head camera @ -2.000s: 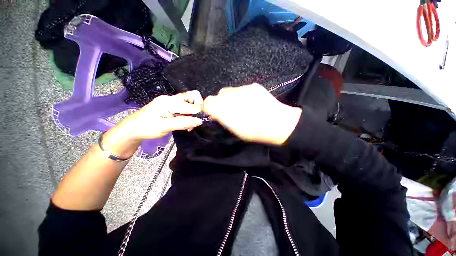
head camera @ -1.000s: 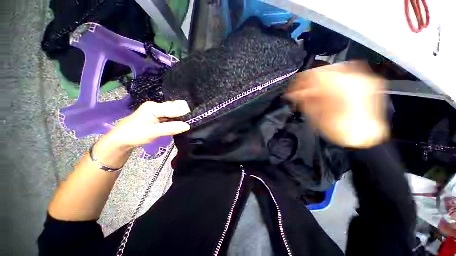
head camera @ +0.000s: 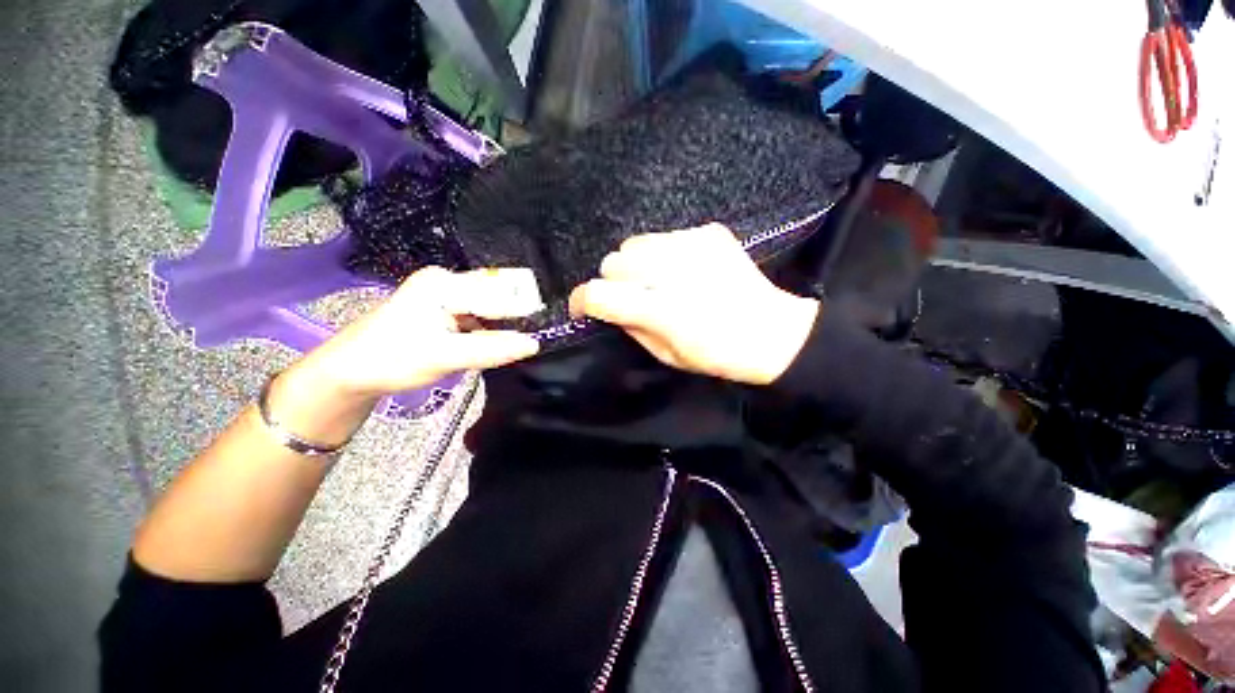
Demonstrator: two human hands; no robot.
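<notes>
A dark, speckled, rough garment (head camera: 677, 156) lies over my lap. A thin silvery chain trim (head camera: 792, 228) runs along its edge, and a length of chain also hangs loose below my left wrist. Smooth black lining (head camera: 610, 393) shows under the edge. My left hand (head camera: 434, 325) pinches the garment edge between thumb and fingers. My right hand (head camera: 691, 301) is at the same edge just to the right, its fingertips closed together close to the chain. No needle or thread can be made out; whether the right fingers hold one is hidden.
A purple plastic stool (head camera: 251, 284) stands at the left with a glittery black heap (head camera: 400, 224) on it. A white table (head camera: 1043, 102) at upper right bears red-handled scissors (head camera: 1167, 81) and a small dark tool (head camera: 1207, 172). Part of a blue basket (head camera: 861, 546) shows below the garment.
My right hand swept out to the right, blurred, one second ago and is now back at the garment edge beside my left hand. My left hand has kept its pinch.
</notes>
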